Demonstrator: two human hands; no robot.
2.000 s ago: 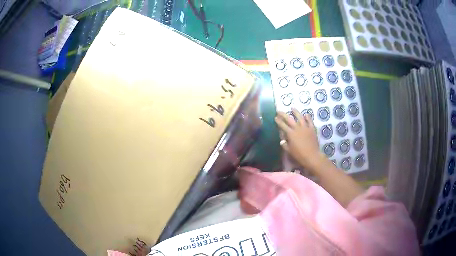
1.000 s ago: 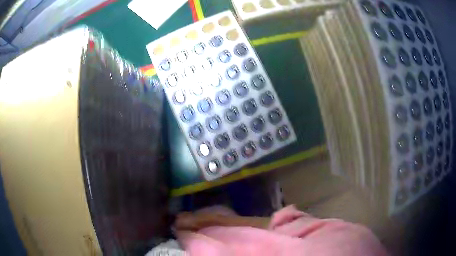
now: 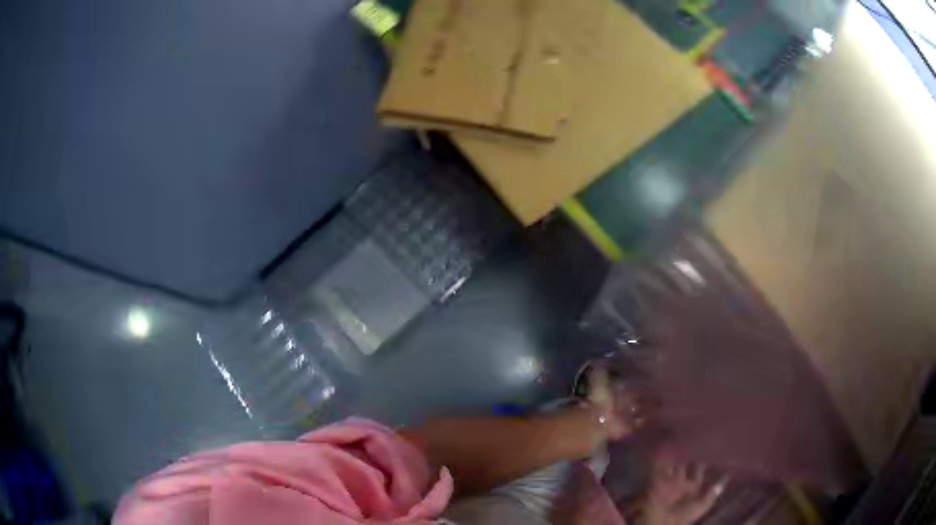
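Observation:
A stack of clear plastic trays (image 3: 708, 349), blurred and shiny, stands tilted at the right. A tan cardboard cover sheet (image 3: 842, 246) lies on its face. My left hand (image 3: 616, 405) comes in from a pink sleeve at the lower left and holds the stack's near lower side. My right hand (image 3: 677, 494), blurred near the bottom edge, is also against the stack's lower side; its fingertips are unclear.
Folded cardboard (image 3: 477, 67) and a flat cardboard sheet (image 3: 626, 92) lie on the green bench mat (image 3: 657, 190) at the top. Clear trays (image 3: 411, 220) sit lower down at centre left, with a pale rectangular piece (image 3: 369, 292) beside them. A dark grey surface (image 3: 174, 123) fills the upper left.
The view has swung left. The covered stack now shows at the right instead of the left, and the white hole trays are out of view. Both hands now show against the stack.

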